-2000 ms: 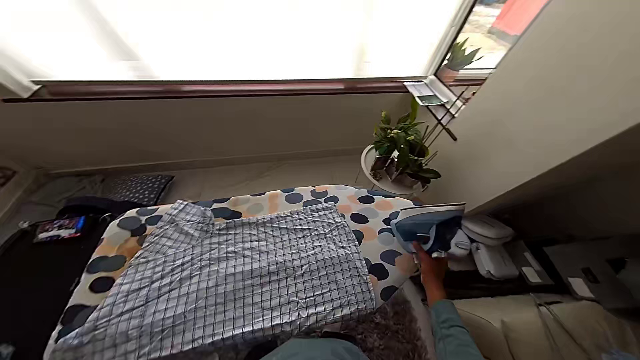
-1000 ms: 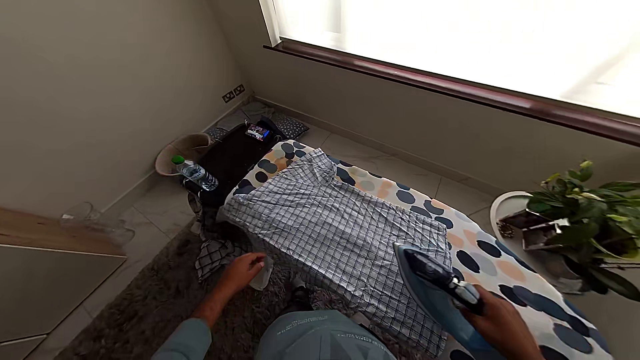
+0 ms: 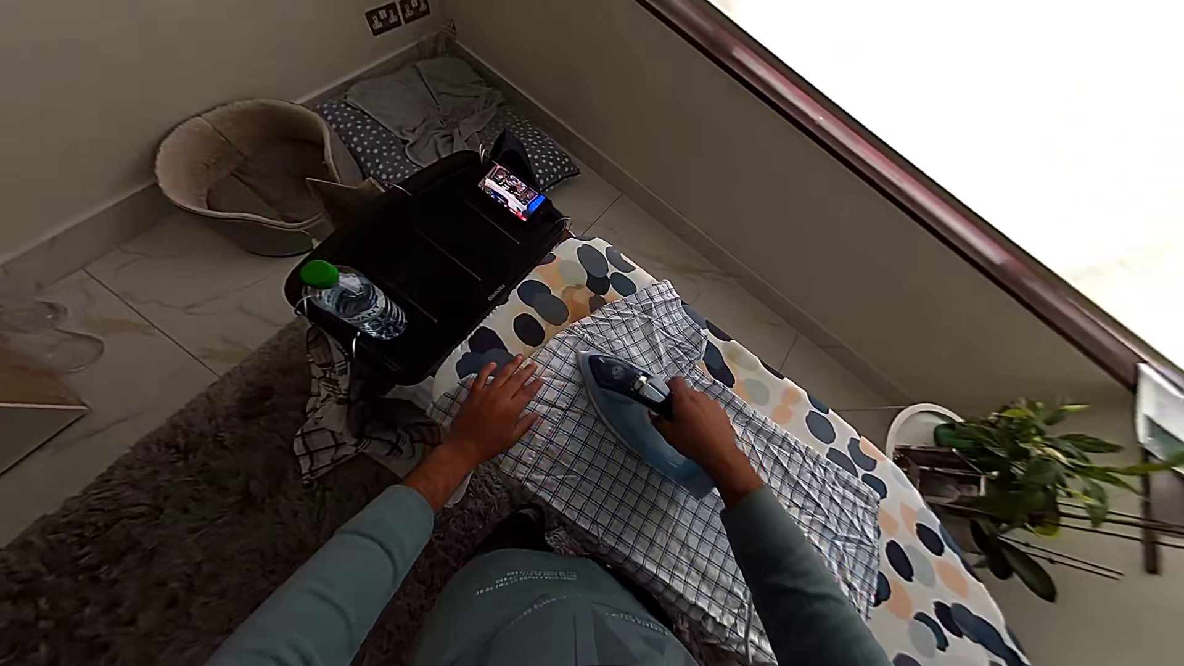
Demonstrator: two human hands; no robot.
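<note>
A white checked cloth garment (image 3: pixel 592 490) lies spread over an ironing board (image 3: pixel 814 425) with a dotted cover. My right hand (image 3: pixel 698 425) grips the handle of a blue steam iron (image 3: pixel 638 435), which rests on the garment with its tip toward the board's far left end. To its left, my left hand (image 3: pixel 495 407) lies flat on the garment near the edge, fingers spread and holding nothing. The iron's soleplate is mostly hidden.
Beyond the board's left end, a black tray-like surface (image 3: pixel 416 250) holds a green-capped plastic bottle (image 3: pixel 361 301) and a lit phone (image 3: pixel 511 192). A pet bed (image 3: pixel 250 171) and dotted cushion (image 3: pixel 527 148) lie behind. A potted plant (image 3: pixel 1027 462) stands right; a shaggy rug (image 3: pixel 203 490) covers the floor at left.
The iron, at first beside the right end of the board, has moved left onto the garment in my right hand. My left hand has come from beside the board onto the cloth. The view has swung left.
</note>
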